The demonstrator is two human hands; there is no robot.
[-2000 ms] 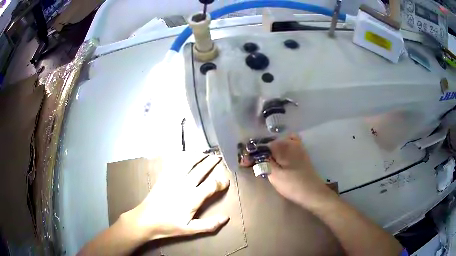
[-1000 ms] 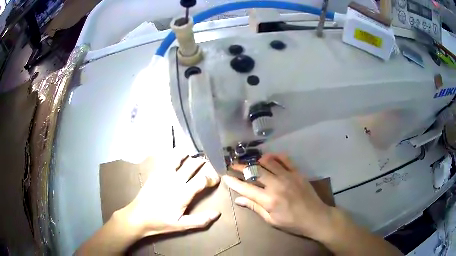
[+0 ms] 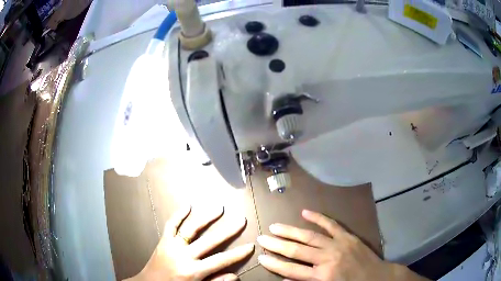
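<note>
A brown fabric garment panel [image 3: 129, 219] lies flat on the machine bed, its upper part under the sewing machine head [image 3: 241, 82]. A same-colour patch pocket [image 3: 220, 203] lies on it, its right edge running down from the needle area. My left hand [image 3: 198, 255] rests spread flat on the pocket, a ring on one finger. My right hand [image 3: 329, 249] lies spread on the panel right of the pocket edge, fingertips near the left hand's. Both hold nothing. The needle and presser foot are mostly hidden behind the head. Lamp glare washes out the cloth's upper left.
A white lamp [image 3: 132, 115] on a blue neck stands left of the head. Tension dials [image 3: 288, 123] jut from the head. A small white box [image 3: 420, 19] with a yellow label sits on top. A plastic-wrapped strip [image 3: 49, 121] runs along the table's left edge.
Both hands have moved down, away from the needle, and the right hand is out from beside the lower dial. More of the cloth's upper part shows. The view has shifted closer to the head.
</note>
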